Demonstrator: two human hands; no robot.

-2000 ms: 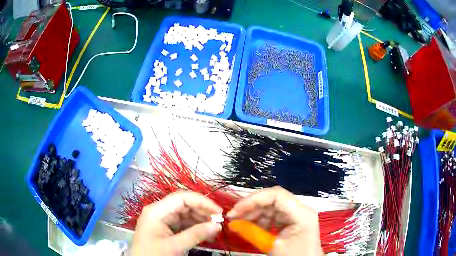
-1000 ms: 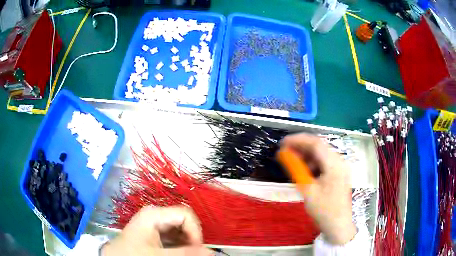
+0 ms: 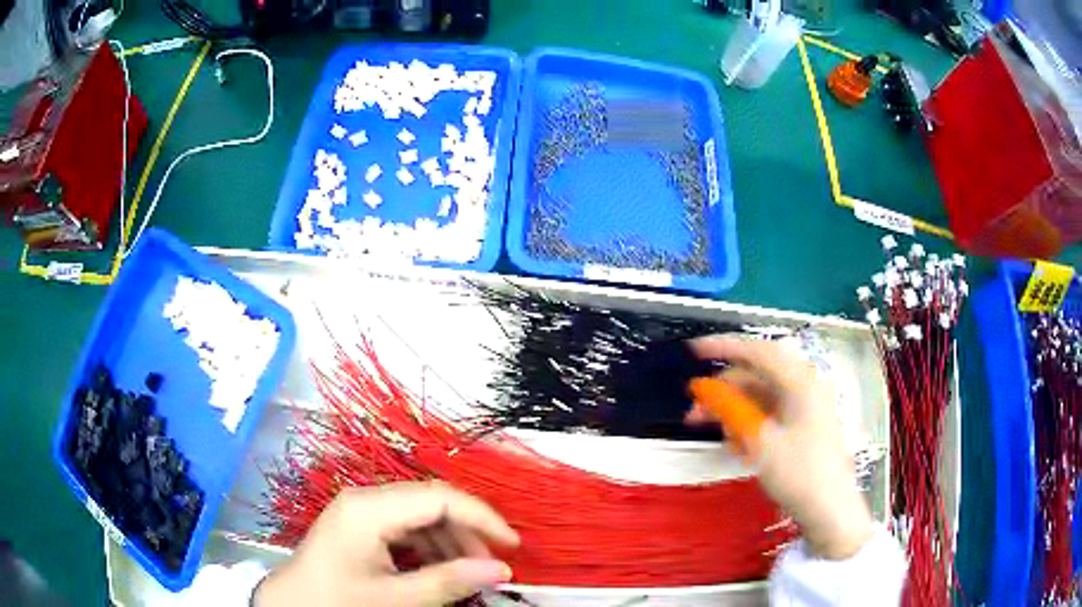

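Observation:
My right hand, slightly blurred, holds the orange-handled tool over the black lead wires. Whether its fingertips touch a wire is unclear. My left hand is low over the red lead wires, thumb and forefinger a little apart. Dark thin strands show below its thumb at the bottom edge. Whether it holds them is hidden. No white housing shows in either hand.
The left parts tray holds white and black housings. Beyond the wire tray are the white-parts tray and the small metal parts tray. Harnesses lie right, beside a blue bin. Red boxes flank the bench.
My hands have parted from around a white housing. My right hand has moved up and right to the black wires, still with the orange tool. My left hand's thumb and forefinger have parted.

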